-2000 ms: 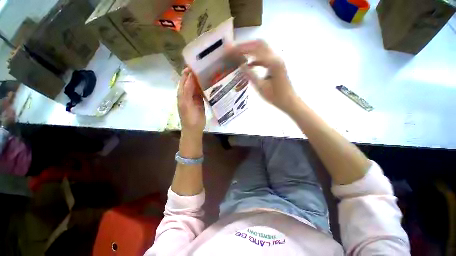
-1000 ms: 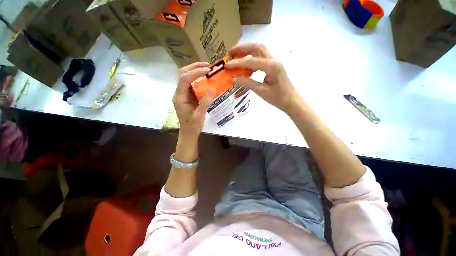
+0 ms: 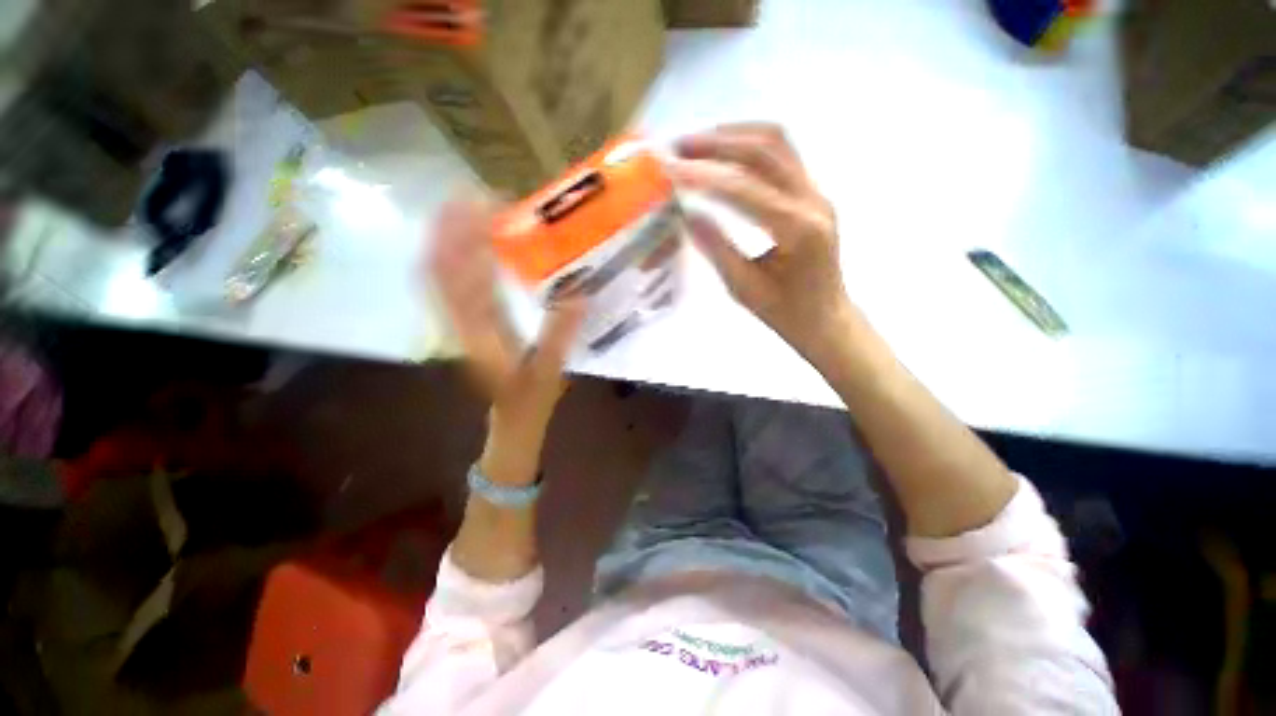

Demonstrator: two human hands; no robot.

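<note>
A retail box (image 3: 591,231) with an orange top, black hang slot and white printed side is held over the table's front edge. Its top is shut. My left hand (image 3: 501,301), blurred, is at its left side with the thumb across the lower front. My right hand (image 3: 770,231) is at its upper right corner, fingers bent, with the fingertips at or very near the box; firm contact there cannot be told.
Brown cartons (image 3: 560,70) stand behind the box, one with orange boxes inside. A thin cutter-like item (image 3: 1017,291) lies at right. A black strap (image 3: 183,207) and clear bag (image 3: 270,258) lie at left. An orange stool (image 3: 329,636) is below left.
The raised white flap has folded down, so the orange top now shows closed. The box has shifted slightly left. My right hand has moved back from the slot to the right corner.
</note>
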